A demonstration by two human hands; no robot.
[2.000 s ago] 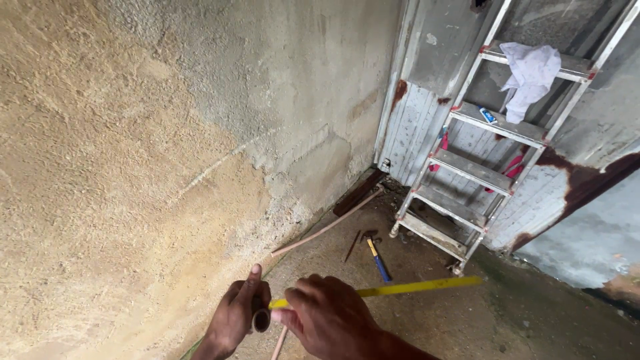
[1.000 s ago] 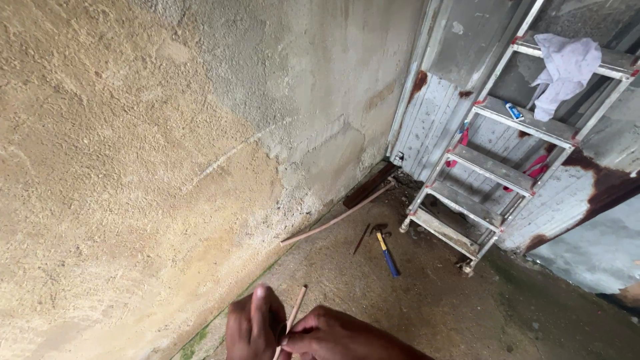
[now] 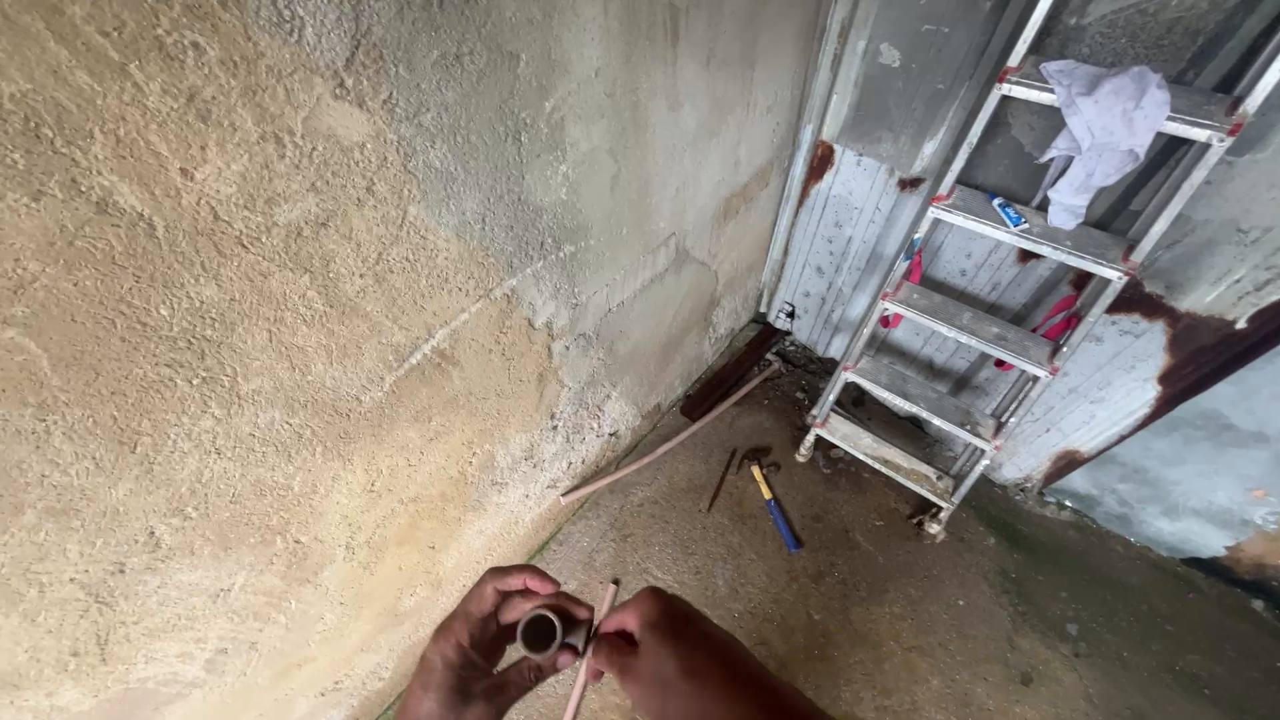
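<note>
At the bottom of the head view, my left hand (image 3: 505, 640) grips a short plastic pipe fitting (image 3: 540, 633), its round open end facing up toward me. Beside it my right hand (image 3: 655, 640) pinches a thin pinkish pipe (image 3: 605, 605), which passes close against the side of the fitting. Whether pipe and fitting are joined cannot be told. A longer pipe of the same colour (image 3: 680, 437) lies on the floor along the wall. A hammer with a blue and yellow handle (image 3: 775, 510) rests on the concrete, a thin dark rod (image 3: 720, 480) next to it.
An aluminium stepladder (image 3: 975, 320) stands at the right against rusty metal sheeting, with a white cloth (image 3: 1105, 120) and a small blue and white tube (image 3: 1009, 212) on its steps. A rough plastered wall (image 3: 300, 350) fills the left. A dark board (image 3: 730, 372) lies in the corner.
The yellow strip, a tape measure's blade by its look, that stretched right from my hands two seconds ago is out of view. My right hand now holds the thin pipe against the fitting.
</note>
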